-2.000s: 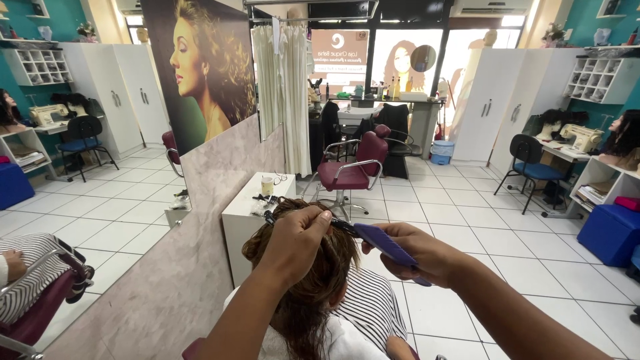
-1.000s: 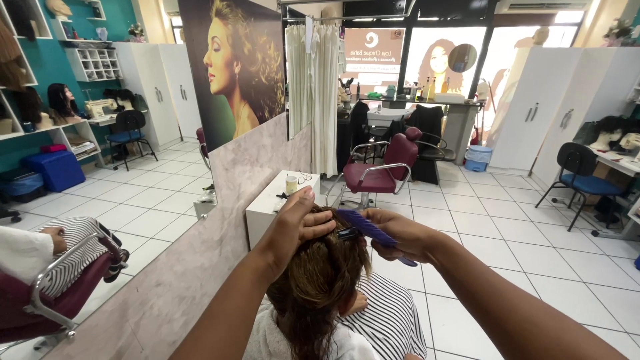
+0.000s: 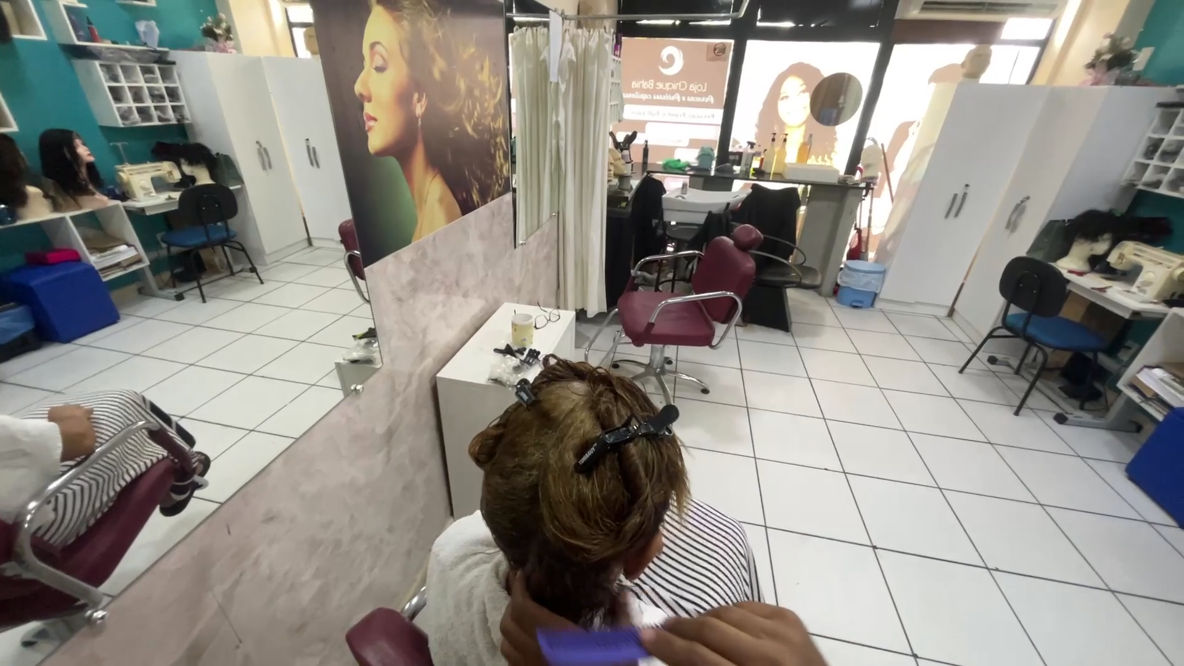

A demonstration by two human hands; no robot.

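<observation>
A seated person's head of damp brown hair (image 3: 564, 462) fills the lower middle, seen from behind. A black hair clip (image 3: 629, 437) holds hair on top, and a smaller black clip (image 3: 524, 392) sits at the left. At the nape, my left hand (image 3: 532, 622) touches the hair; its fingers are partly hidden behind the comb. My right hand (image 3: 735, 636) grips a purple comb (image 3: 592, 646) at the bottom edge, just below the nape. A white towel (image 3: 467, 583) lies round the person's shoulders.
A white cabinet (image 3: 453, 370) beside the head bears a cup (image 3: 522, 329), eyeglasses (image 3: 548, 317) and more clips (image 3: 518, 351). A mirror (image 3: 231, 407) lines the left wall. Beyond stand a burgundy salon chair (image 3: 689, 296) and, rightward, a blue-seated chair (image 3: 1054, 328).
Both hands have moved from the top of the head down to the nape. The black clip on top now shows with no hand on it. The purple comb has come down with my right hand.
</observation>
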